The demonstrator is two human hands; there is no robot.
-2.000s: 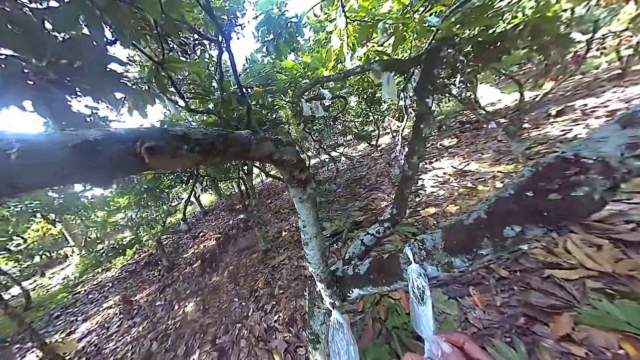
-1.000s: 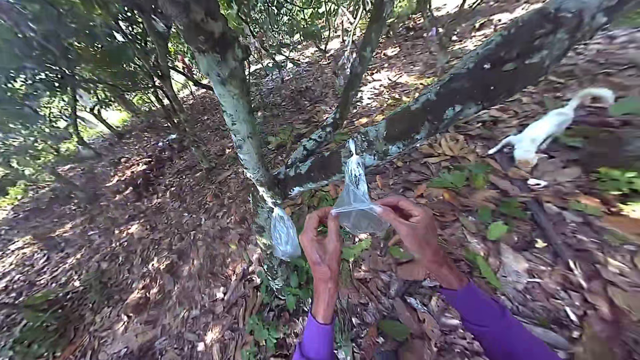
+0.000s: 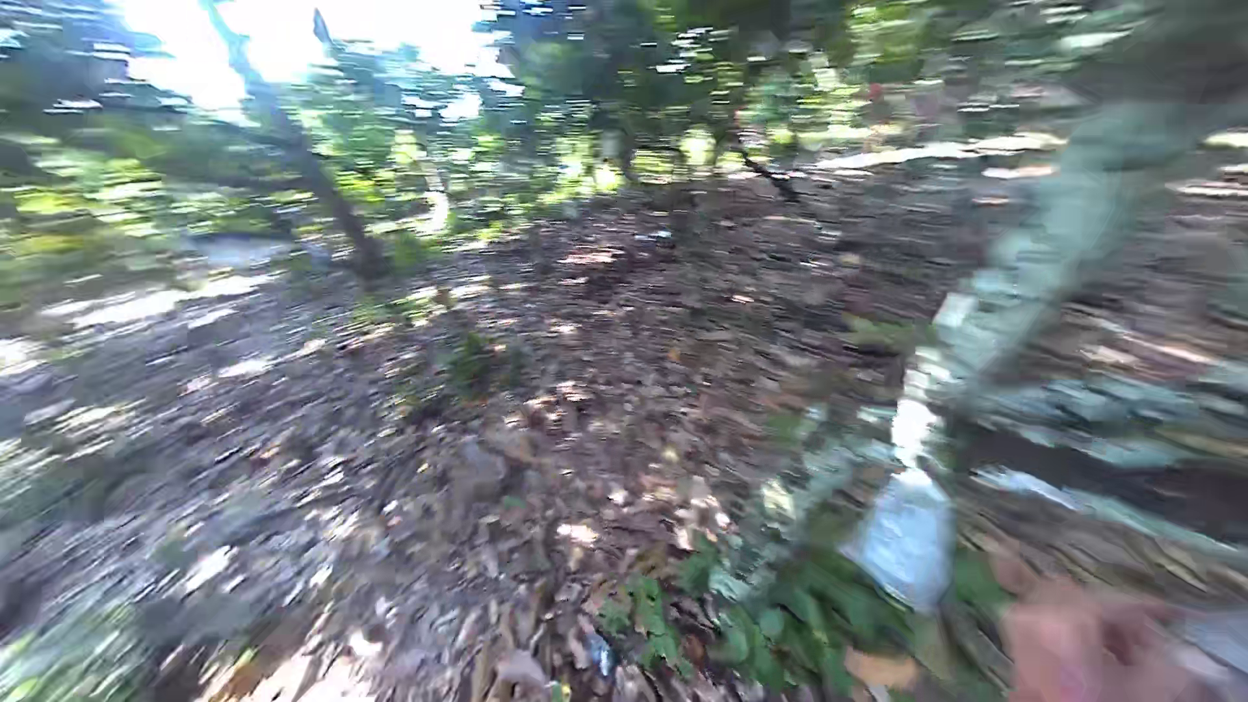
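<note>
At the lower right, blurred, is what appears to be my left hand (image 3: 1082, 634); its fingers are too smeared to read. A pale, translucent patch (image 3: 1219, 634), perhaps plastic, lies just to its right at the frame edge. Left of the hand, a clear plastic bag (image 3: 907, 546) hangs with its narrow neck up against a lichen-covered tree trunk (image 3: 1033, 263). A gap separates this bag from the hand. My right hand is outside the view.
Dry leaf litter (image 3: 546, 458) covers the sloping ground. Low green plants (image 3: 653, 614) grow below the hanging bag. A thick lichen-marked limb (image 3: 1121, 487) lies at right, and a thin trunk (image 3: 312, 166) leans at upper left.
The view has swung left. One second ago both hands spread a clear plastic bag hanging right of the other; now only one hand shows, at the right edge. The white animal has left the view.
</note>
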